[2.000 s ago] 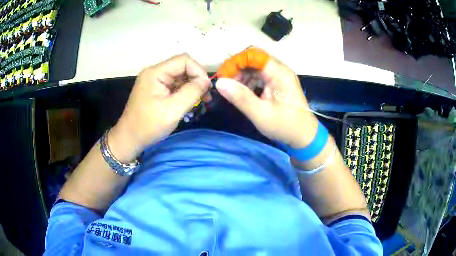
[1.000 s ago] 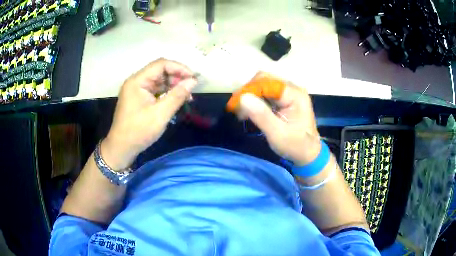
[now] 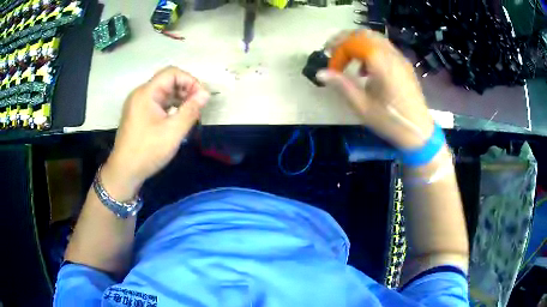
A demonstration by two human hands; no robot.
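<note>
My left hand point(image 3: 159, 117) is just over the bench's front edge, thumb and fingers pinched. It holds a small part, mostly hidden in the fingers, with a thin dark end sticking out right. Its shape is not clear here. My right hand point(image 3: 384, 90), blurred, wears an orange finger cot and a blue wrist strap. Its finger and thumb are at the right side of a black plug housing point(image 3: 315, 67) on the pale board point(image 3: 270, 96). They cover part of it, and I cannot tell if they grip it.
The soldering iron tip point(image 3: 246, 45) points down at the top middle. A green circuit board point(image 3: 111, 32) and a yellow-and-black one with red wire point(image 3: 164, 15) lie upper left. A board tray point(image 3: 69, 78) is at left, a housing pile point(image 3: 462, 42) upper right. A blue cord point(image 3: 297, 153) hangs below.
My hands have moved apart. My right hand has moved up and right to the plug housing. My left hand has moved left, still pinched. The view has shifted slightly.
</note>
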